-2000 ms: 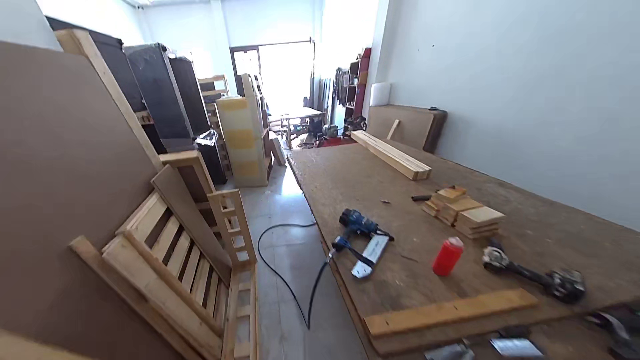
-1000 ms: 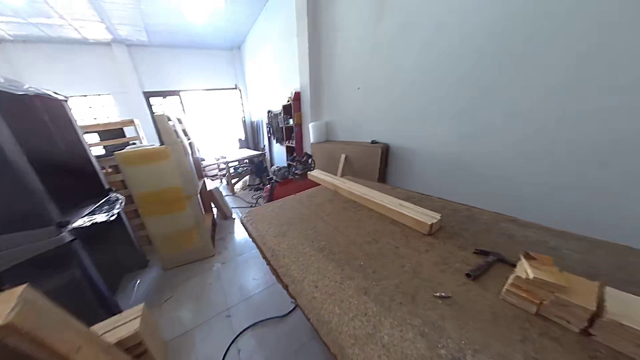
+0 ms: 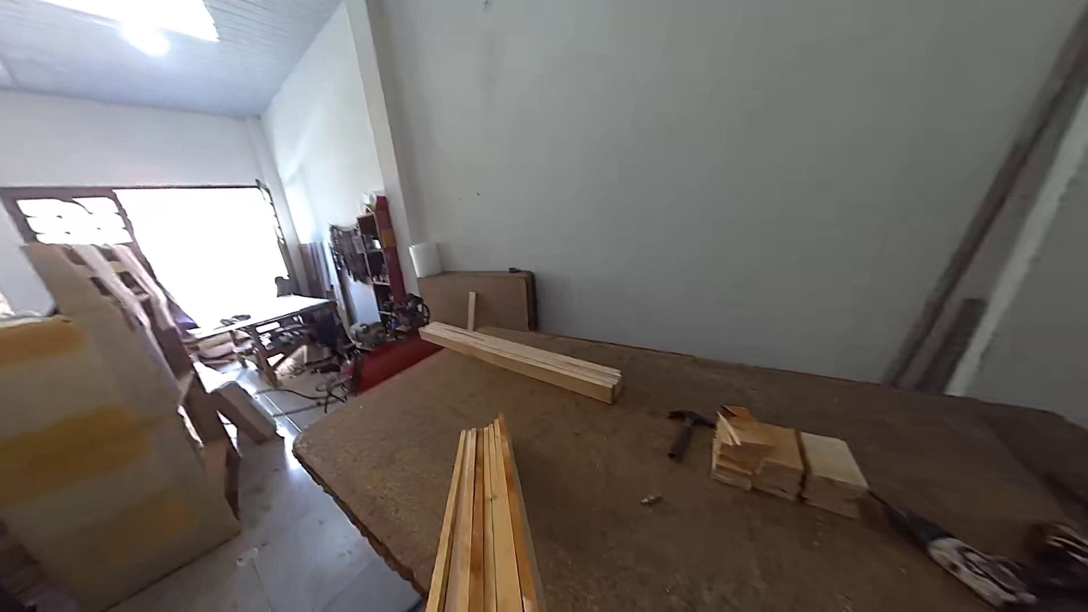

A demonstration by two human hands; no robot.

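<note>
Neither of my hands shows in the head view. A bundle of several long wooden strips (image 3: 484, 518) juts up from the bottom edge over the near left part of the brown workbench (image 3: 595, 476); what supports its near end is out of view. Farther back, a stack of long wooden boards (image 3: 527, 360) lies on the bench. Right of it are a claw hammer (image 3: 685, 432) and piles of short wooden blocks (image 3: 786, 459). A small metal piece (image 3: 651, 500) lies nearer. A power tool (image 3: 969, 557) rests at the lower right, partly cut off by shadow and other gear.
Left of the bench stands a tall block with yellow patches (image 3: 76, 450), with wooden pieces leaning behind it. A second table (image 3: 272, 312) stands by the bright doorway. A brown panel (image 3: 476, 297) is beyond the bench's far end, and a wall runs along its far side.
The bundle of strips has come into view at the bottom, above the bench. The view has swung right and moved along the bench; the red bottle and nail gun seen earlier are out of frame.
</note>
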